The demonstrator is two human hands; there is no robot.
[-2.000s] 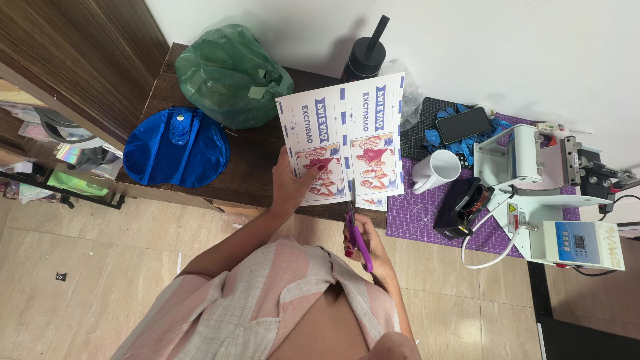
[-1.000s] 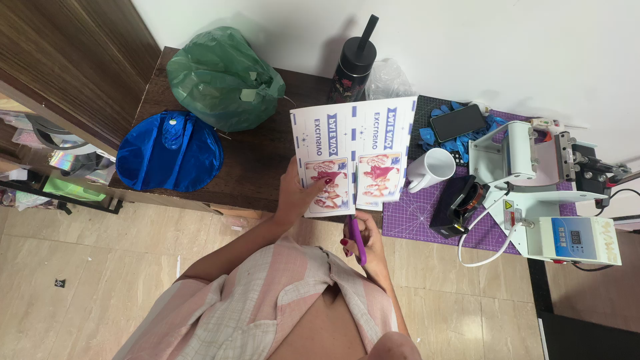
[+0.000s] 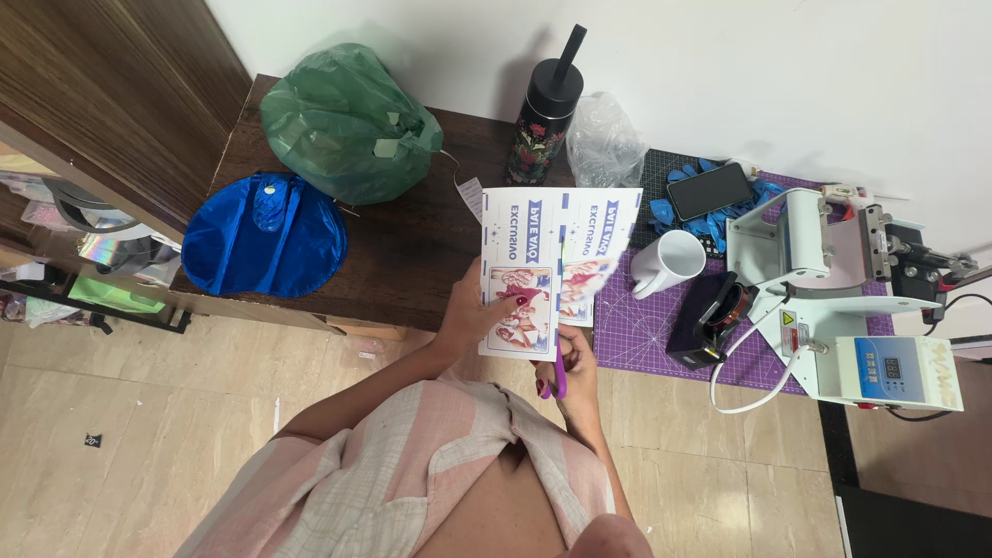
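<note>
My left hand (image 3: 473, 314) grips a printed paper sheet (image 3: 521, 232) by its left edge, thumb on top. The sheet bears mirrored writing and pictures in two columns, and it is split between them along much of its length. The right-hand part (image 3: 601, 232) bends and looks blurred. My right hand (image 3: 575, 372) holds purple-handled scissors (image 3: 559, 376) at the sheet's lower edge, between the two columns; most of the blades are hidden by the paper. A white mug (image 3: 673, 260) stands on the purple cutting mat (image 3: 628, 333), right of the paper.
Behind the paper are a black flowered bottle (image 3: 542, 116) and a clear plastic bag (image 3: 604, 139). A green bag (image 3: 349, 124) and a blue foil-like item (image 3: 263, 236) lie left. A phone (image 3: 709, 191) rests on blue gloves (image 3: 666, 213), near a mug heat press (image 3: 806, 240).
The slit between the sheet's two columns has grown longer, and the right-hand part now curls. The scissors stay in my right hand, at the lower edge.
</note>
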